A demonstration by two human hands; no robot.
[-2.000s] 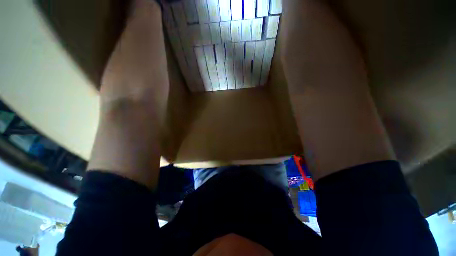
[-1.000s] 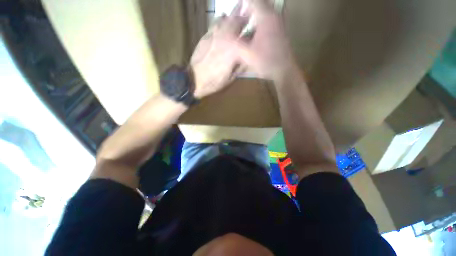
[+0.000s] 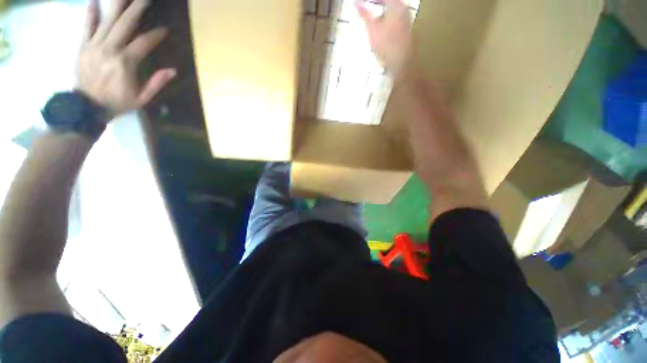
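A large brown shipping carton (image 3: pixel 347 150) stands open in front of me, its flaps folded outward. White product boxes (image 3: pixel 351 78) lie in rows inside it. My right hand (image 3: pixel 389 32) is over the carton's opening near the top edge of the picture; its fingers are blurred and I cannot tell whether they hold anything. My left hand (image 3: pixel 117 67), with a dark watch on the wrist, is spread with its fingers apart at the white table's (image 3: pixel 128 205) edge, left of the carton, and is empty.
A red plastic stool (image 3: pixel 406 257) is on the green floor below the carton. Other brown cartons (image 3: pixel 571 220), one with a white label, are at the right. A blue object (image 3: pixel 628 106) is at the far right. Small golden items (image 3: pixel 138 347) lie at the lower left.
My hands were together over the carton and are now apart. My left hand has moved left to the table's edge. More of the white boxes inside the carton shows than one second ago.
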